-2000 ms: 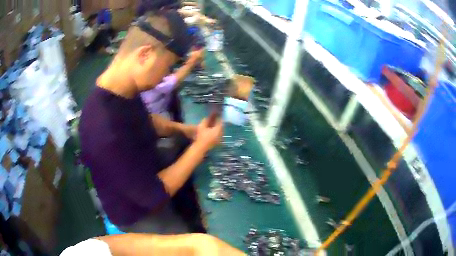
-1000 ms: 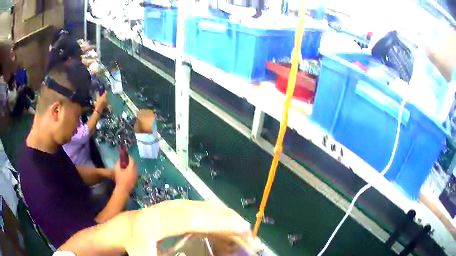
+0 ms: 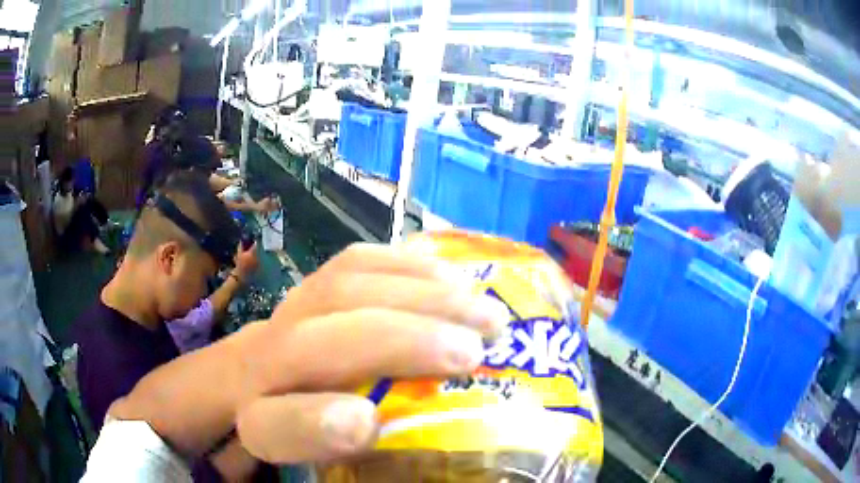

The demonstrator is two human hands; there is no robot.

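Observation:
A rounded yellow-orange container point(image 3: 528, 377) with dark blue and black printed characters is very close to the camera at the lower centre. Its side looks clear and shiny, with a brownish part at the bottom; I cannot tell if it is a bottle or a packet. My left hand point(image 3: 368, 349), bare with a white cuff at the wrist, reaches in from the lower left. Its fingers are wrapped over the container's left side and top. The container's lower end is cut off by the frame. My right hand is not in view.
A person point(image 3: 151, 302) in a dark top sits at the left, with others beyond. An orange cord point(image 3: 618, 160) hangs right of centre. Blue bins point(image 3: 721, 321) and a red tray point(image 3: 585, 255) stand on the shelf point(image 3: 651, 377). A white cable point(image 3: 731, 387) hangs at the right.
My left arm, low in the picture before, has risen, and its hand now shows holding the yellow container. The view has swung right and up, showing more shelf and lights.

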